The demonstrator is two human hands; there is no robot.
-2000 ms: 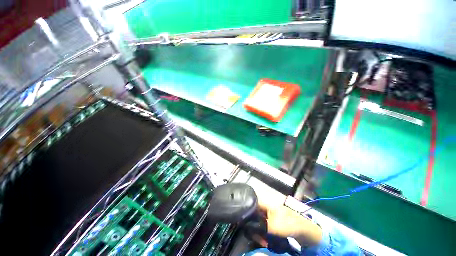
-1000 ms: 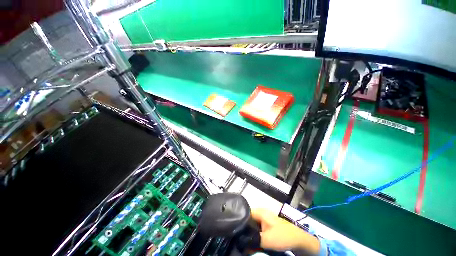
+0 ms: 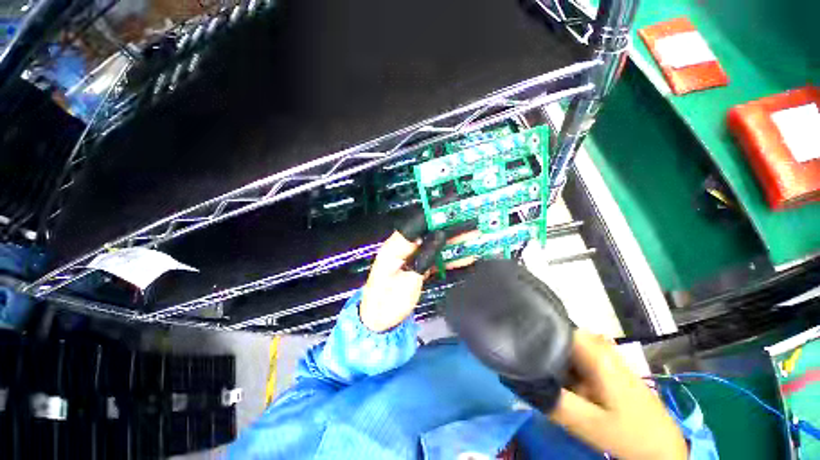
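A green circuit board panel (image 3: 490,193) with several board strips and open gaps is held up in front of the rack's shelf edge. My left hand (image 3: 400,269), with black coverings on the fingertips, grips the panel at its lower left corner. My right hand (image 3: 611,395) is closed around a black handheld scanner (image 3: 512,323). The scanner's rounded head is just below the panel and hides part of its lower edge. More green boards (image 3: 337,202) lie dimly on the shelf behind the panel.
The wire rack (image 3: 270,189) has chrome posts and a black mat (image 3: 360,63) on its upper shelf. A white paper (image 3: 139,265) hangs at its edge. Orange packs (image 3: 782,144) lie on the green bench at right. A blue cord (image 3: 733,388) runs at lower right. Black upright boxes (image 3: 117,395) stand at lower left.
The view has swung left and down to the rack. My left hand has come into view holding a panel. My right hand still holds the scanner, now beside the panel.
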